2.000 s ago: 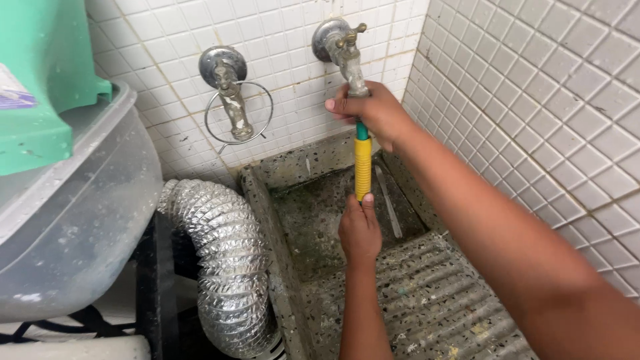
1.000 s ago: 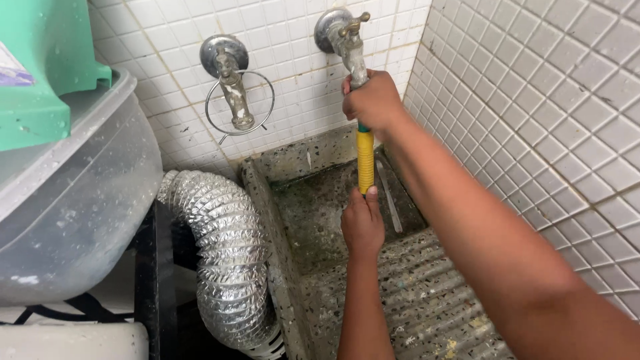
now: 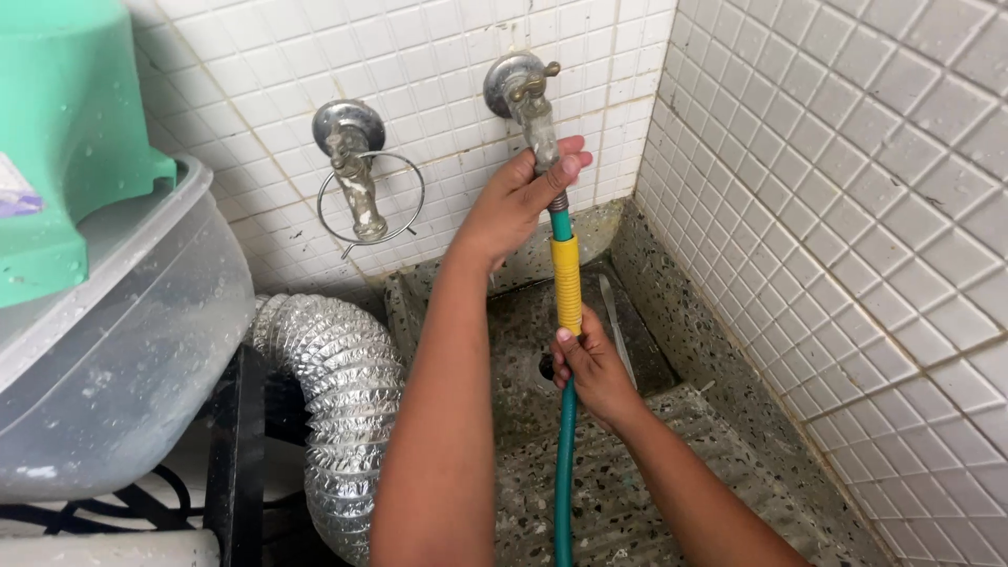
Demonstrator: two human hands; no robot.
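A worn metal faucet on the tiled wall has a green garden hose at the end of its spout. My left hand is closed around the joint between spout and hose, thumb in front and fingers behind. Below it, a metal hose coupling shows in part. A yellow ribbed sleeve surrounds the hose. My right hand grips the hose at the sleeve's lower end, over the concrete sink. From there the hose hangs down past the ribbed washboard.
Left of the faucet is a second one with a wire ring around it. A foil duct curves beside the sink. A plastic tub and a green plastic object stand at the left. Tiled wall borders the right side.
My hands have traded places: earlier my right hand was at the spout and my left held the yellow sleeve's lower end. The green hose below the sleeve now shows.
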